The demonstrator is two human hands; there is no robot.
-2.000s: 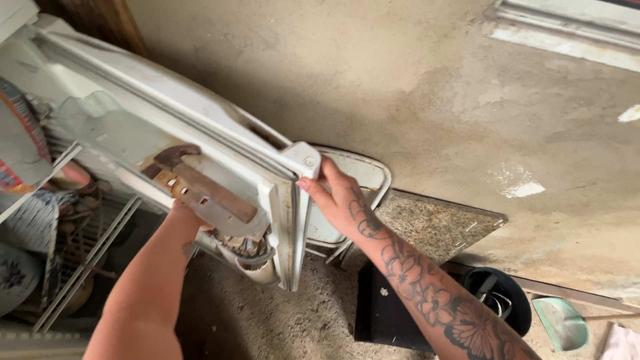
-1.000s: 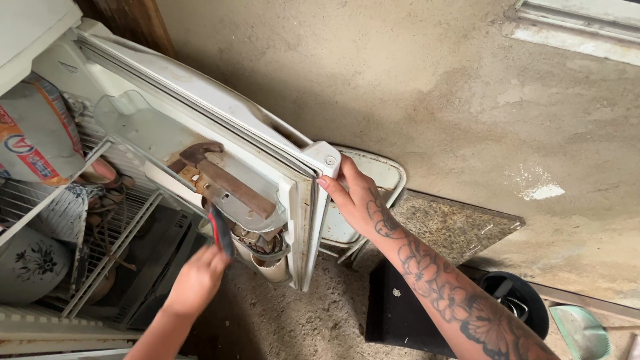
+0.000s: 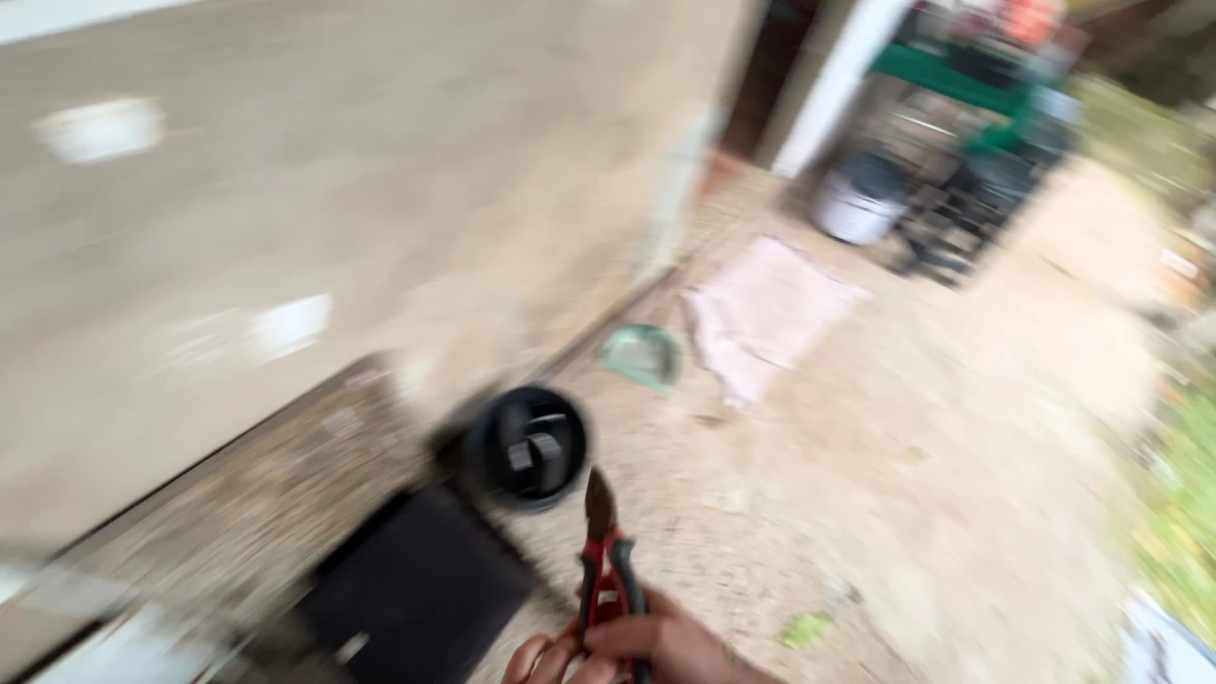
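Pliers (image 3: pixel 600 541) with red and black handles and dark, rusty-looking jaws point up from the bottom middle of the head view. My right hand (image 3: pixel 674 641) is closed around the handles, its thumb across them. At the bottom edge, the curled fingers of my left hand (image 3: pixel 551 662) meet the lower handles from the left; most of that hand is cut off. The jaws look closed, just right of a round black bucket (image 3: pixel 529 448) with items inside. Motion blurs the surroundings.
A dark flat panel (image 3: pixel 423 584) lies left of the pliers. Along the wall are a green dustpan (image 3: pixel 642 356) and a pale pink cloth (image 3: pixel 768 309). Farther off, a white bucket (image 3: pixel 858 204) stands beside a green shelf (image 3: pixel 950 78). A green leaf (image 3: pixel 807 629) lies on the floor.
The view has swung far right, away from the open refrigerator door. My right hand has let go of that door and now holds the pliers, which were in my left hand a second ago.
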